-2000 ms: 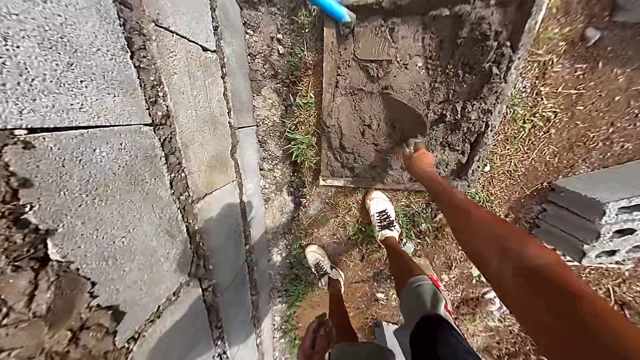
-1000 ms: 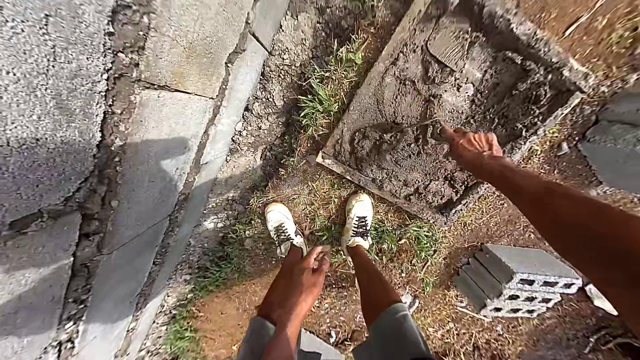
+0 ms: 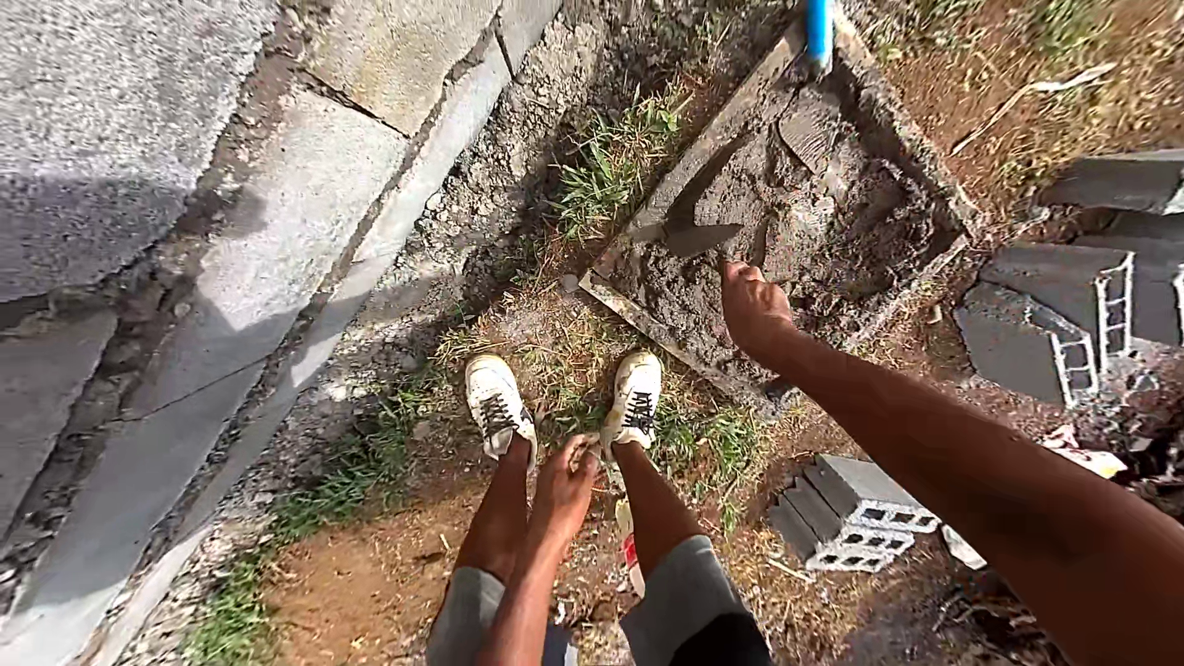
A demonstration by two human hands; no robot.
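Observation:
My right hand [image 3: 757, 310] is closed around the handle of a mason's trowel [image 3: 698, 239], over the near-left part of a shallow mortar box [image 3: 638, 319]. The trowel's blade points left, above wet grey mortar [image 3: 819, 227]; whether it touches the mortar I cannot tell. A smoothed patch of mortar shows near the box's top corner. My left hand [image 3: 566, 481] hangs between my legs, fingers loosely curled, with nothing clearly in it. Part of a blue pipe or handle [image 3: 820, 32] shows at the box's top corner.
A wall of grey concrete blocks [image 3: 305, 185] with mortar joints runs along the left. Stacked hollow blocks [image 3: 851, 513] lie at lower right, and more blocks [image 3: 1045, 314] at far right. My white shoes [image 3: 495, 398] stand on grass and dirt between wall and box.
The trowel blade has come up into plain view, toward the box's left side, with my right hand still on its handle. My left hand stays low by my legs. The view has shifted.

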